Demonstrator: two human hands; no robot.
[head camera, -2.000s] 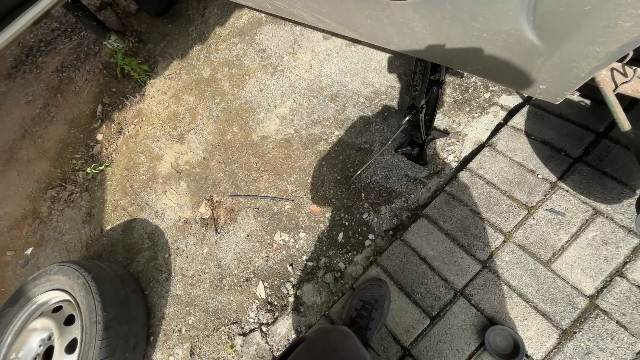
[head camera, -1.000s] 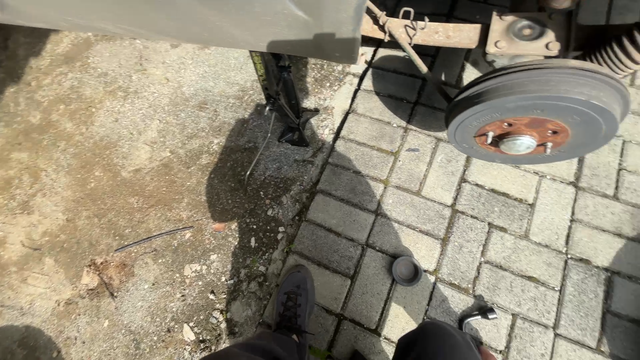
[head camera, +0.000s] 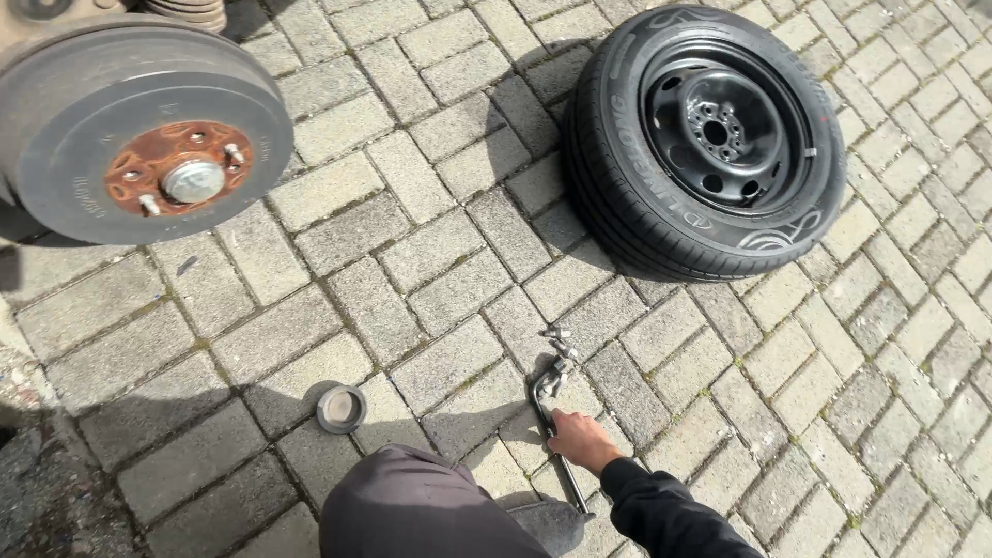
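Note:
At the lower middle, my right hand (head camera: 583, 440), in a black sleeve, has its fingers on the shaft of a black L-shaped lug wrench (head camera: 572, 482) lying on the pavers. Several wheel bolts (head camera: 559, 350) lie around the wrench's socket end. Left of them is a round dark cap (head camera: 341, 408). A black steel wheel with its tyre (head camera: 709, 143) lies on its side at the upper right. The brake drum (head camera: 155, 159), with a rusty hub face, stands exposed at the upper left. My left hand is out of view.
Grey brick pavers (head camera: 434, 256) form the ground. My bent knee (head camera: 418, 504) is at the bottom edge, left of the wrench. Rusty suspension parts and a coil spring (head camera: 186, 12) are behind the drum. Rough concrete (head camera: 31, 480) borders the pavers at the lower left.
My right hand has come into view and onto the lug wrench. The view has swung right, away from the jack, bringing the black wheel into sight.

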